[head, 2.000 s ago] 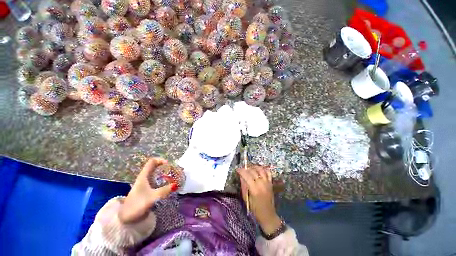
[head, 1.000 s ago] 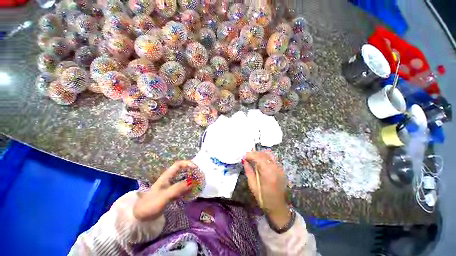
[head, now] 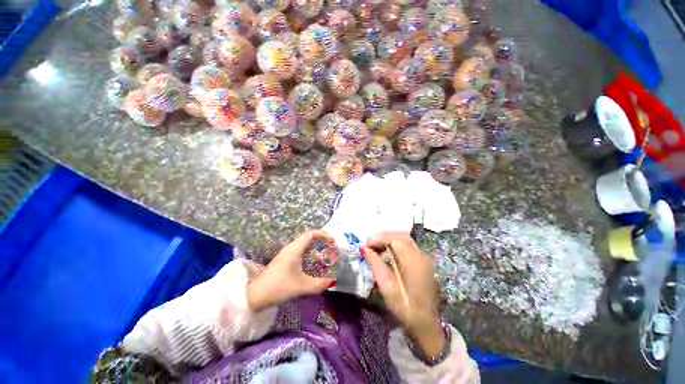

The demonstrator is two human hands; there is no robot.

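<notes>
My left hand (head: 291,274) holds a decorative ball (head: 321,257) with multicoloured dots between fingers and thumb, at the table's front edge. My right hand (head: 405,281) is just right of it and holds a thin pale brush (head: 396,268); the stick shows along the fingers, and its tip cannot be made out. A white cloth (head: 375,202) with blue marks lies behind and between both hands. Many similar balls (head: 349,136) are heaped farther back. A heap of small glassy-white parts (head: 552,270) lies right of the cloth.
A dark pot (head: 589,131), a white cup (head: 622,189) with a stick, a yellow cup (head: 622,244) and a shiny dark bowl (head: 625,292) stand at the right. A white cable (head: 661,330) and a red tray (head: 638,105) are beyond. A blue crate (head: 82,277) is below the left edge.
My hands have come closer together at the cloth's front. The brush has moved from lying along my right hand near the cloth toward the ball. The whole view has shifted left.
</notes>
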